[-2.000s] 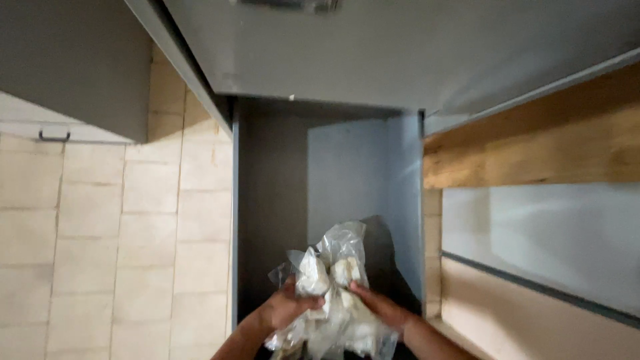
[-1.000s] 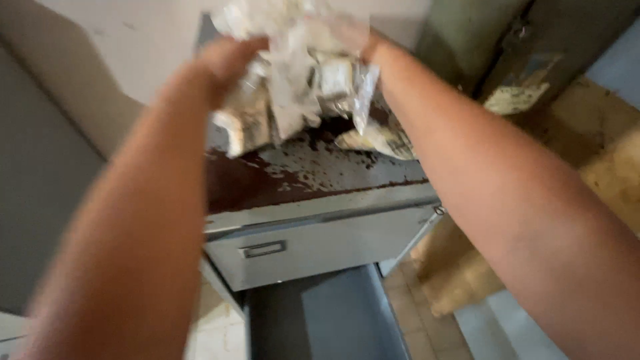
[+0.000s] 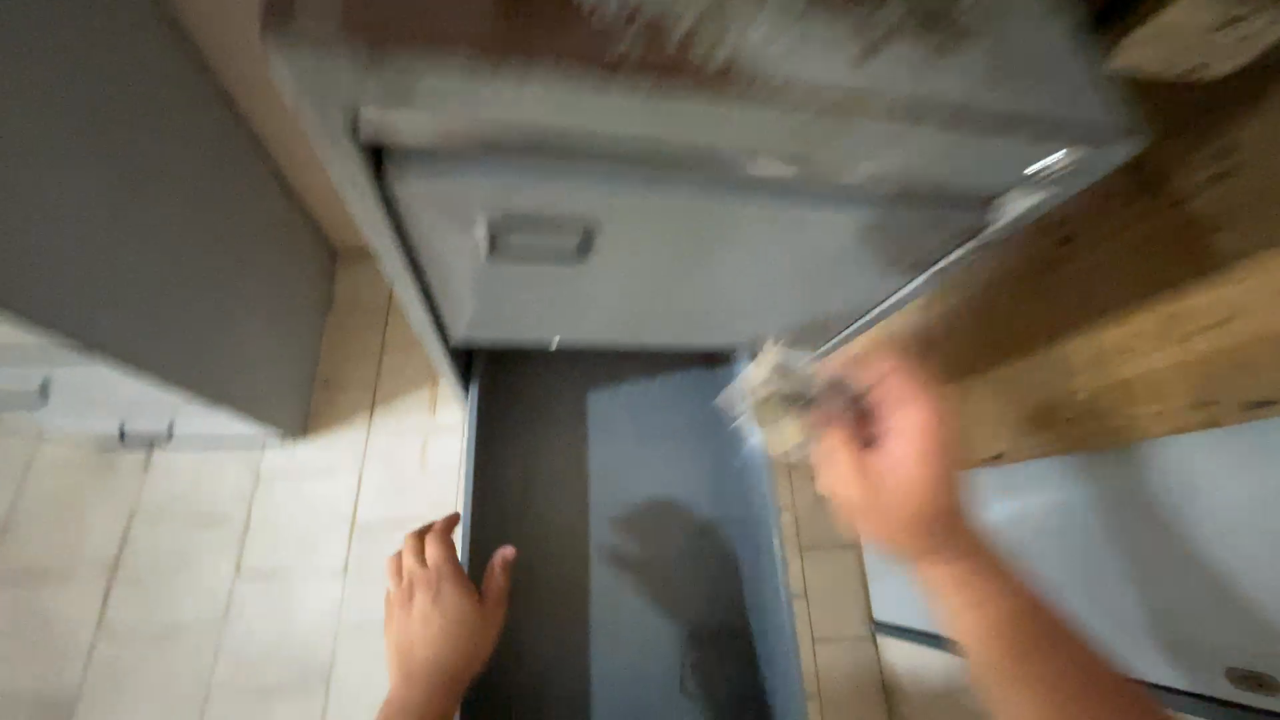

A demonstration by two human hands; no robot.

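Observation:
A grey metal filing cabinet (image 3: 680,290) has its lower drawer (image 3: 640,460) pulled out, and a hand's shadow falls on the drawer's bottom. My left hand (image 3: 440,600) is by the drawer's left edge, fingers apart, holding nothing. Over the drawer's right edge, my right hand (image 3: 885,450) grips a small crumpled bundle (image 3: 780,400), pale and partly see-through like plastic. Both that hand and the bundle are blurred, so the contents cannot be told.
The cabinet's worn, stained top (image 3: 450,35) shows at the upper edge. Another grey cabinet (image 3: 150,200) stands at left over the tiled floor (image 3: 200,560). On the right are a wooden beam or board (image 3: 1130,340) and a pale panel (image 3: 1080,530).
Both hands have come down from the pile of plastic bags on the cabinet top to the open drawer. My left hand has let go; my right hand holds a small bundle. The view has tilted down.

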